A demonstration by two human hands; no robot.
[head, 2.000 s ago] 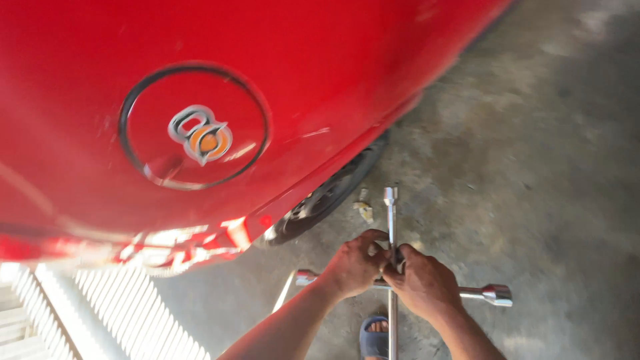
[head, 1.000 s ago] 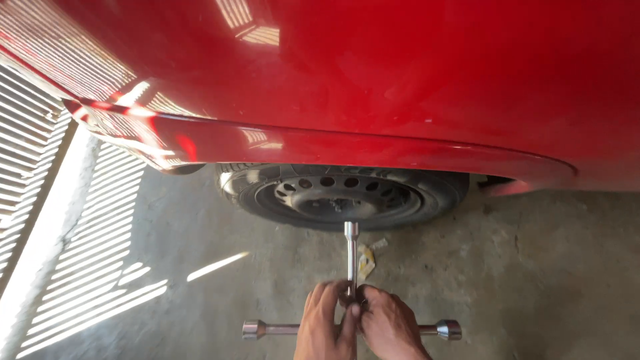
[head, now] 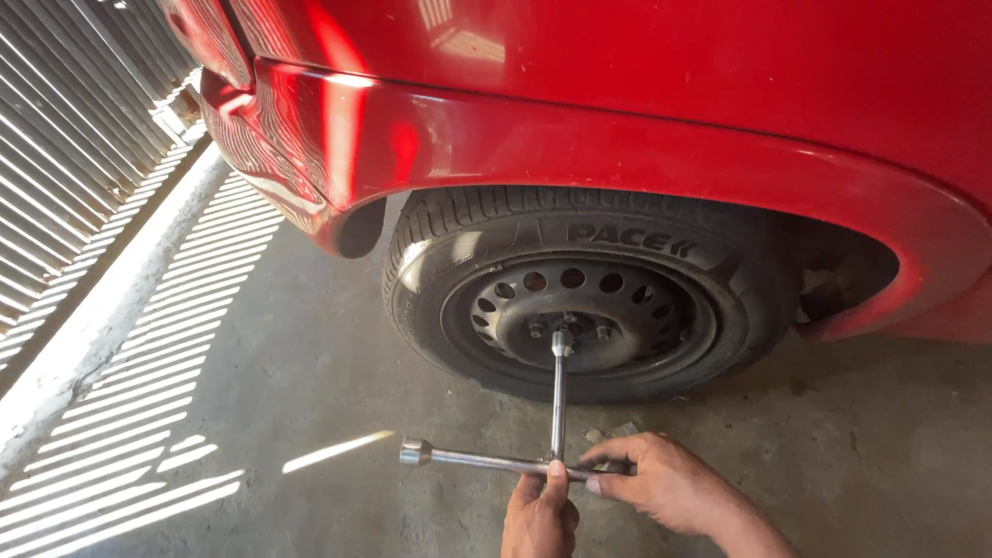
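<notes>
A chrome four-way lug wrench (head: 496, 463) is in both my hands. My left hand (head: 540, 518) grips it at the centre, thumb on top of the cross. Just to the right, my right hand (head: 659, 484) has its thumb and fingers around the right arm of the wrench, whose end it hides. The far socket (head: 562, 342) points at the hub of the black steel wheel (head: 519, 314), among the lug bolts; whether it is seated on one cannot be told. Around the wheel is a black tyre (head: 434, 291), under the red car fender (head: 620, 155).
Slatted metal gate (head: 70, 139) at the left, with a pale concrete curb (head: 101, 325) along its foot. Striped sunlight falls on the concrete floor (head: 310, 372). A small piece of debris (head: 620, 430) lies below the tyre, beyond my right hand.
The wrench's far socket has moved from short of the wheel up to its hub. My right hand has shifted from the centre onto the right arm. The view has turned and moved toward the wheel.
</notes>
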